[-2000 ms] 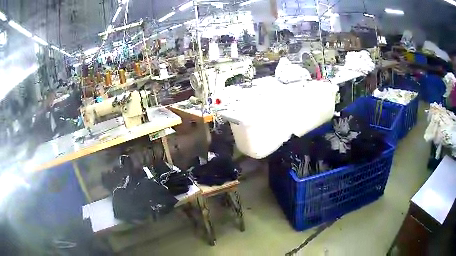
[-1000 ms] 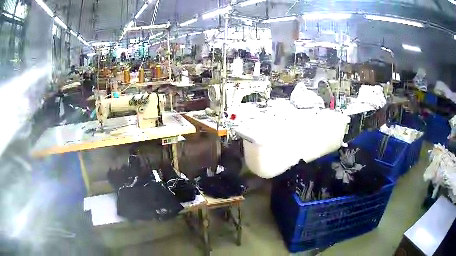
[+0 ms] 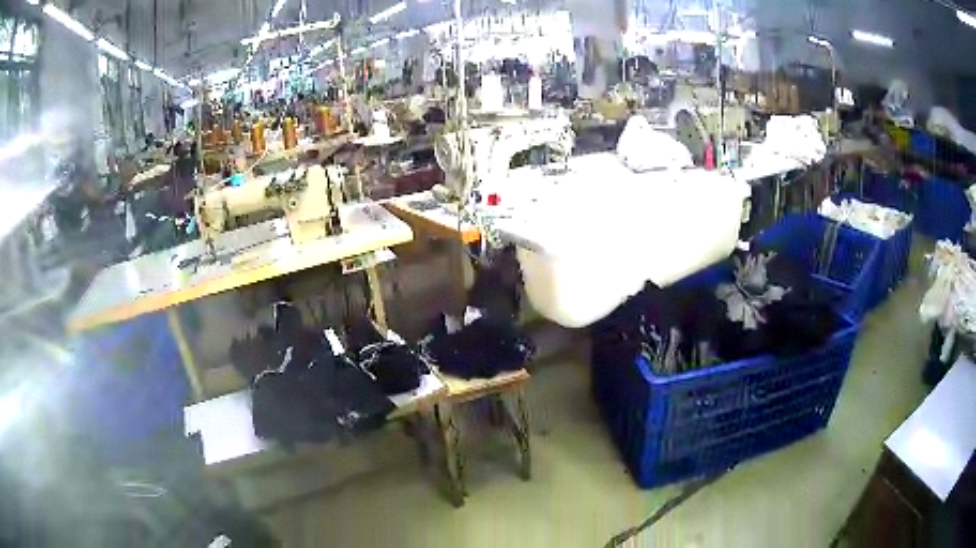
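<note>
Neither of my hands is in the picture. Bundles of dark pieces (image 3: 321, 394) with pale ties lie on a low white-topped bench (image 3: 227, 426) in front of me, left of centre. Another dark bundle (image 3: 478, 348) lies on a wooden stool (image 3: 487, 385) beside it. A blue slatted crate (image 3: 738, 412) stands on the floor to the right, holding dark pieces (image 3: 797, 326) and a grey bunched piece (image 3: 751, 289).
A cream sewing machine (image 3: 280, 201) stands on a wooden-edged table (image 3: 230, 273) behind the bench. A large white tub (image 3: 631, 241) is behind the crate. A second blue crate (image 3: 888, 257) holds white pieces. A white-topped surface (image 3: 942, 428) is at the right edge.
The view first dipped and turned, so the scene moved down and right, then rose again. No object has visibly changed its place in the room.
</note>
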